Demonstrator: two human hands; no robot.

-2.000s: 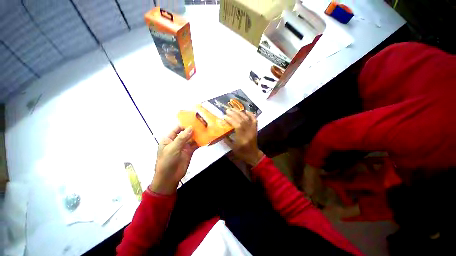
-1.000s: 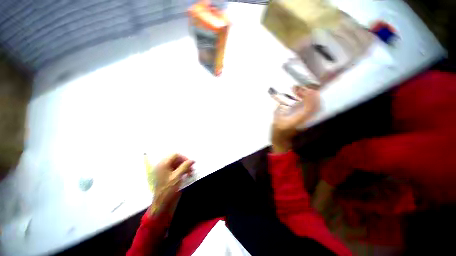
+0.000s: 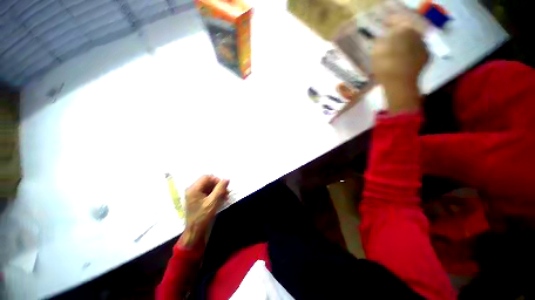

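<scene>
The open display carton (image 3: 358, 44) stands tilted at the back right, with product pictures on its near panels. My right hand (image 3: 400, 53) is blurred and reaches over it; its fingers and anything in them are hidden. My left hand (image 3: 205, 196) rests at the table's near edge with its fingers curled. A small pale patch shows beside its fingertips; I cannot tell if the hand holds it. An orange and black retail carton (image 3: 229, 38) stands upright at the back, its top cut by the frame.
A brown carton (image 3: 320, 16) is behind the display carton. A blue-and-orange block (image 3: 435, 14) is at the back right. A yellow-green stick (image 3: 175, 195) lies left of my left hand, with a small round thing (image 3: 100, 211) further left. A person in red (image 3: 498, 111) is at the right.
The orange carton I held two seconds ago is gone from my hands. My right hand has moved up and right over the display carton. My left hand has dropped to the table edge.
</scene>
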